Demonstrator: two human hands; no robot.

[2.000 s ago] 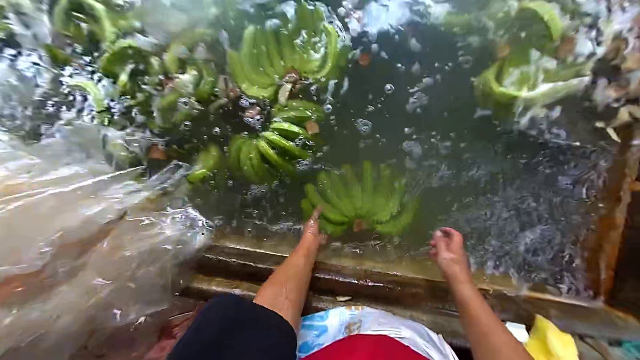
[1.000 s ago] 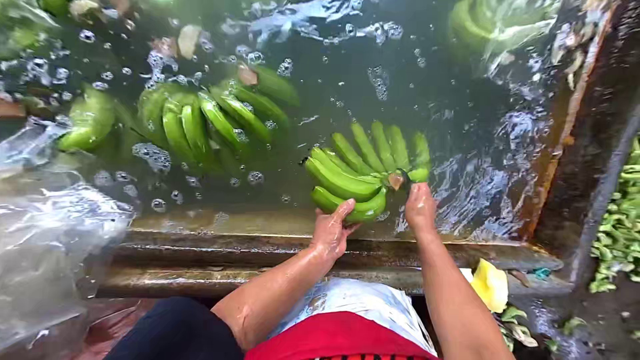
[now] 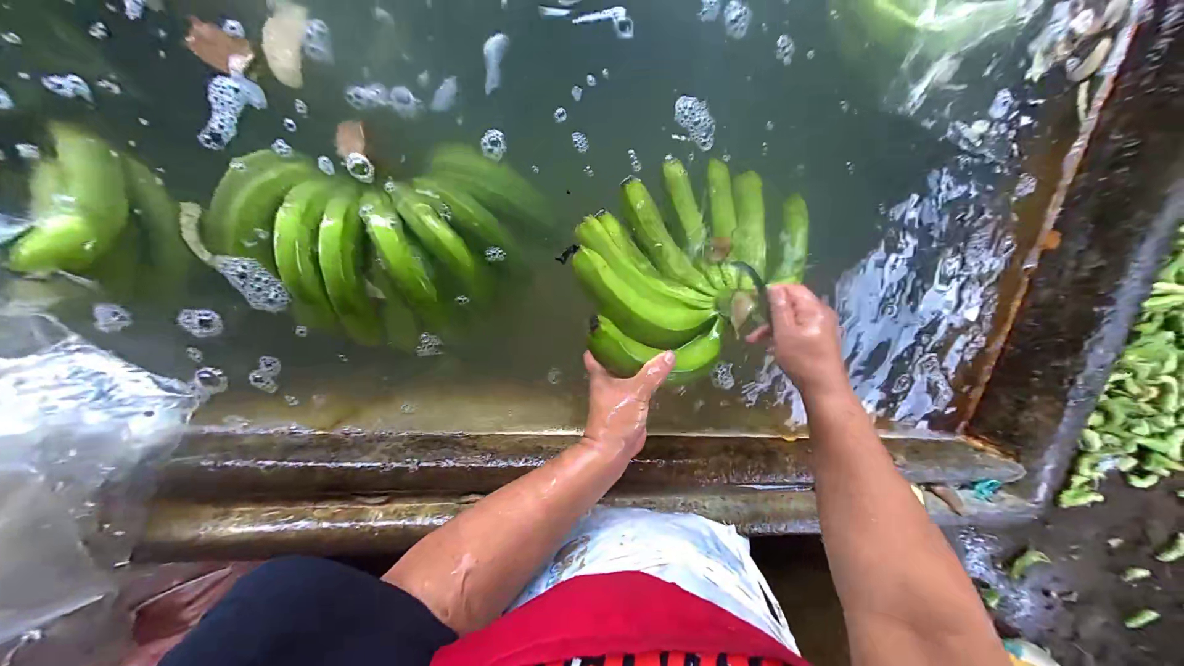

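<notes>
A hand of green bananas (image 3: 657, 287) lies partly in the water of a tank, its cut crown turned to the right. My left hand (image 3: 624, 393) grips its lowest fruit from below, the thumb on the near side. My right hand (image 3: 800, 328) is closed on a small curved dark blade (image 3: 757, 277), whose tip reaches over the crown. The handle is hidden in my fingers. Farther left, a larger hand of green bananas (image 3: 356, 240) floats mostly under water, and more green bananas (image 3: 83, 203) lie beyond it.
The tank's wet rim (image 3: 398, 462) runs between me and the water, with a side wall (image 3: 1064, 240) at the right. Clear plastic sheeting (image 3: 74, 462) covers the left corner. Green scraps (image 3: 1133, 398) are heaped outside the right wall. Foam and brown bits float about.
My right hand, beside the rightmost fruit one second ago, is now at the crown with the curved blade showing. My left hand stays on the lower fruit. The view has come closer to the water.
</notes>
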